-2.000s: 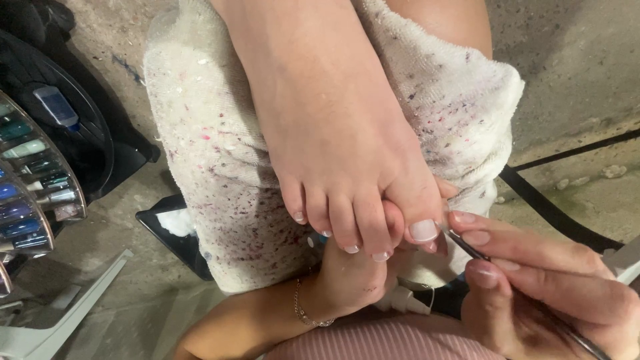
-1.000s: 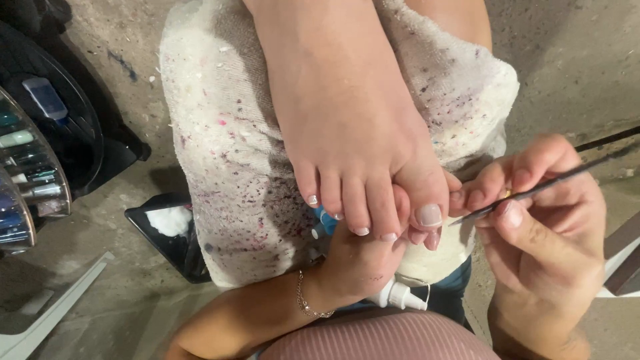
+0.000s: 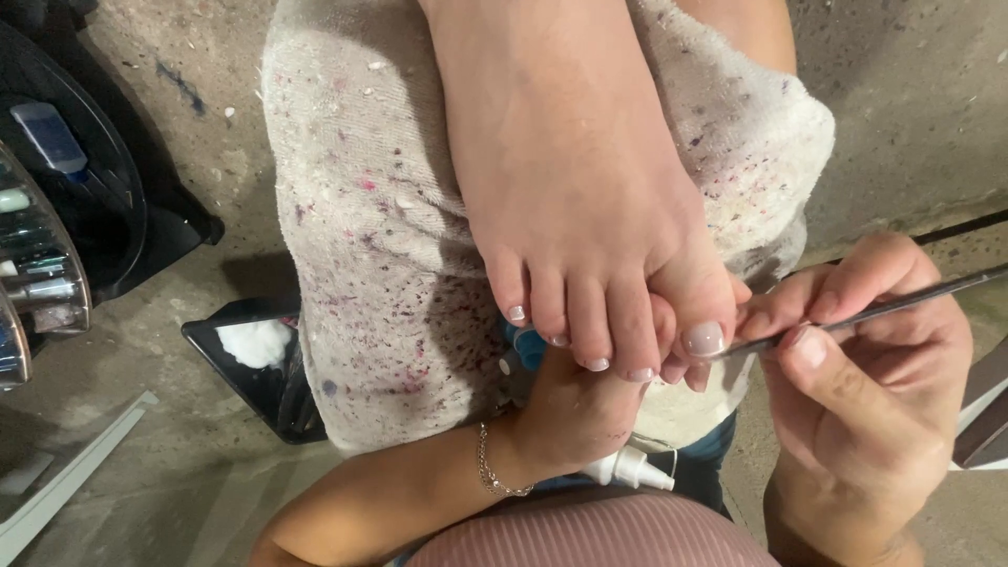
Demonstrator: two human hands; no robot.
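Observation:
A person's bare foot [image 3: 575,157] rests on a paint-speckled white towel [image 3: 354,197], its toes pointing toward me. Wrapped around the big toe from beneath is my left hand [image 3: 587,409], with a chain bracelet [image 3: 490,465] at its wrist; most of its fingers are hidden under the toes. My right hand [image 3: 858,354] pinches a thin dark brush-like tool [image 3: 906,301], whose tip meets the edge of the big toenail [image 3: 703,339]. That nail has a pale, milky coat, and the smaller toenails show white tips. Blue-and-white items [image 3: 526,346] are partly visible beneath the toes.
On the left, racks of nail polish bottles [image 3: 47,290] stand beside a round black tray [image 3: 118,260] holding a blue bottle [image 3: 49,138]. White cotton [image 3: 256,342] lies in a black container [image 3: 224,378] beside the towel. A white nozzle bottle [image 3: 630,468] is near my lap.
My right hand's fingers have shifted around the tool, which has swung from slanting down to the right to slanting up to the right. My left hand keeps holding the big toe.

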